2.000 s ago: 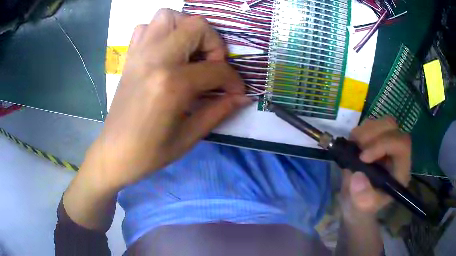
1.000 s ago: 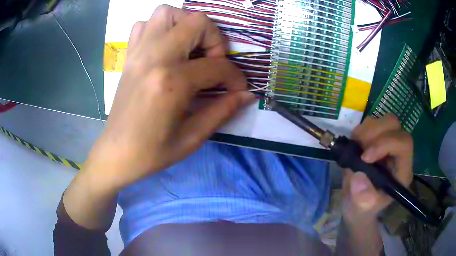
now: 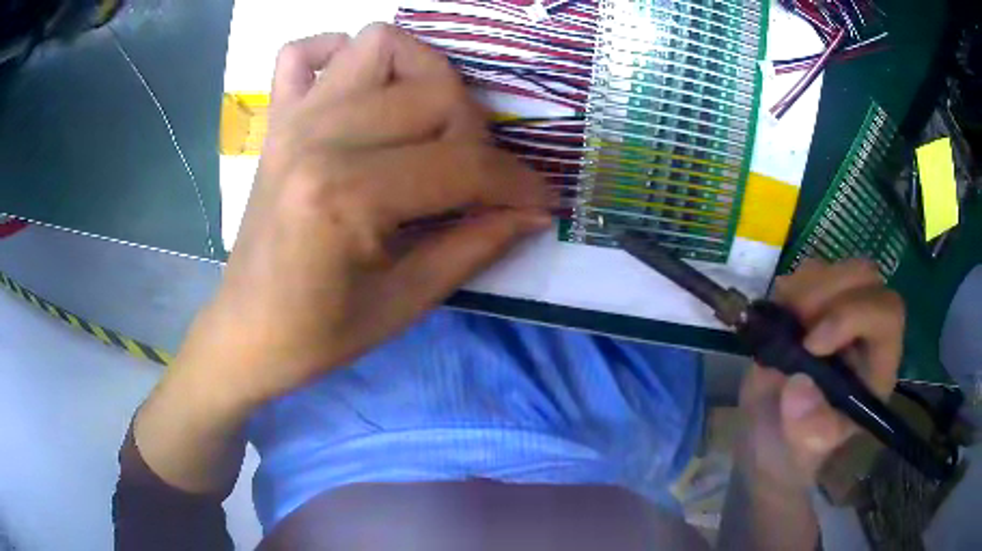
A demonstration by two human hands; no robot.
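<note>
The green PCB panel [image 3: 673, 129] lies on the white work sheet [image 3: 635, 282], with red and black wire leads [image 3: 506, 45] fanning out from its left edge. My left hand [image 3: 377, 194] is closed on a dark wire lead [image 3: 431, 222], fingertips at the panel's lower left corner; the lead's end is hidden by the fingers. My right hand [image 3: 829, 355] holds the soldering iron [image 3: 797, 361] by its black handle. Its tip is over the panel's lower edge, a little right of my left fingertips; whether it touches cannot be told.
Yellow tape [image 3: 767, 210] crosses the white sheet. A red tangle of loose leads [image 3: 835, 43] lies at the upper right. A spare green panel [image 3: 856, 199] and a yellow label [image 3: 937, 188] on a dark item are at right. A striped yellow-black cord [image 3: 81, 326] is at lower left.
The soldering iron and my right hand have moved right, so the tip is away from the panel's left edge. My left fingertips have shifted slightly right, still on the lead.
</note>
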